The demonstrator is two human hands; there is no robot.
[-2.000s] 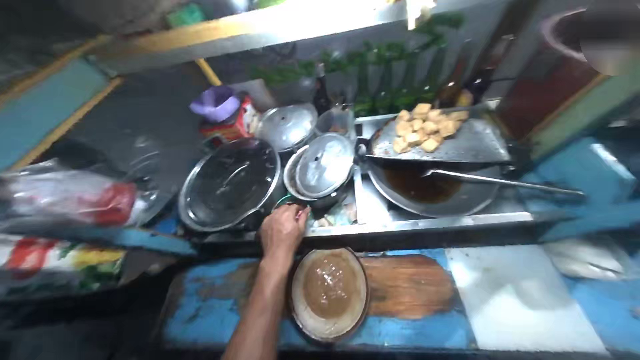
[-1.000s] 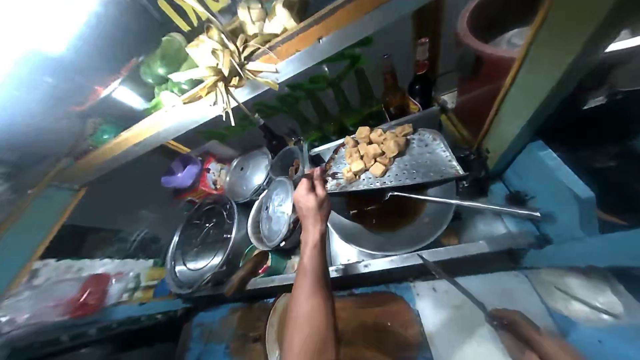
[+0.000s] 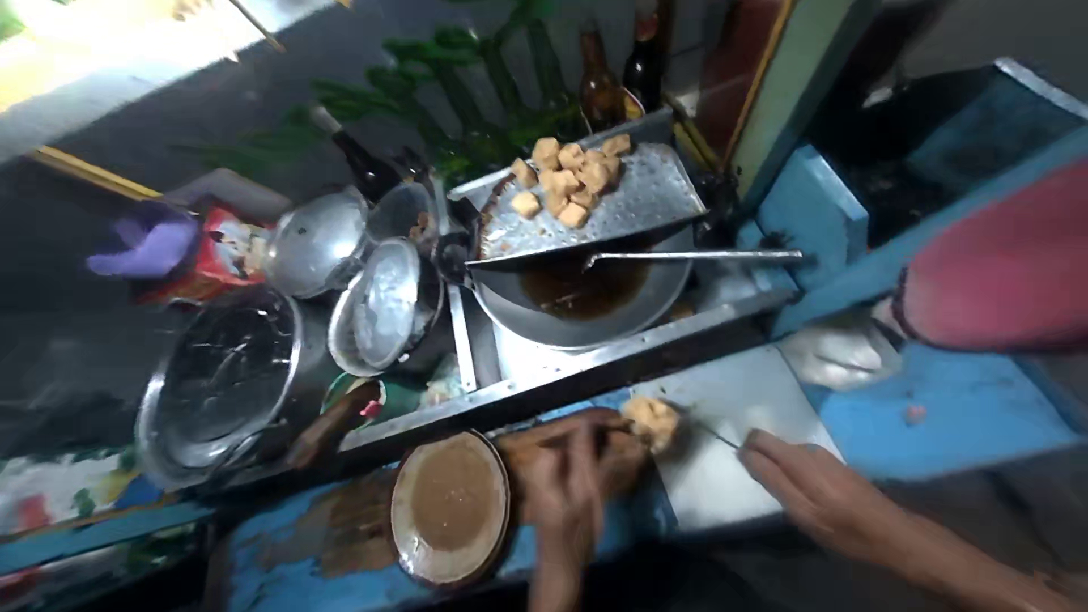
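My left hand (image 3: 571, 489), blurred, is over the wooden board (image 3: 518, 459), close to a golden fried tofu piece (image 3: 652, 422); whether its fingers grip anything does not show. My right hand (image 3: 786, 467) holds a thin knife (image 3: 710, 432) by its handle, the blade pointing left toward the tofu over a pale flat sheet (image 3: 731, 476). Left of my left hand sits a bowl of brown sauce (image 3: 450, 501). Behind, several fried tofu cubes (image 3: 574, 178) lie on a perforated metal tray (image 3: 629, 204) over a wok of dark oil (image 3: 578, 323).
A long metal utensil (image 3: 697, 255) lies across the wok. Lidded pots (image 3: 382, 306) and a large round pan (image 3: 221, 382) stand at left, near a wooden pestle-like handle (image 3: 336, 425). Glass bottles (image 3: 602, 89) stand behind. A pink-clothed part of a person (image 3: 999, 263) is at right.
My left hand has come back from the tray's left edge to the wooden board. A tofu piece now shows beside it. The knife in my right hand is near that piece. The pink clothing has come into view.
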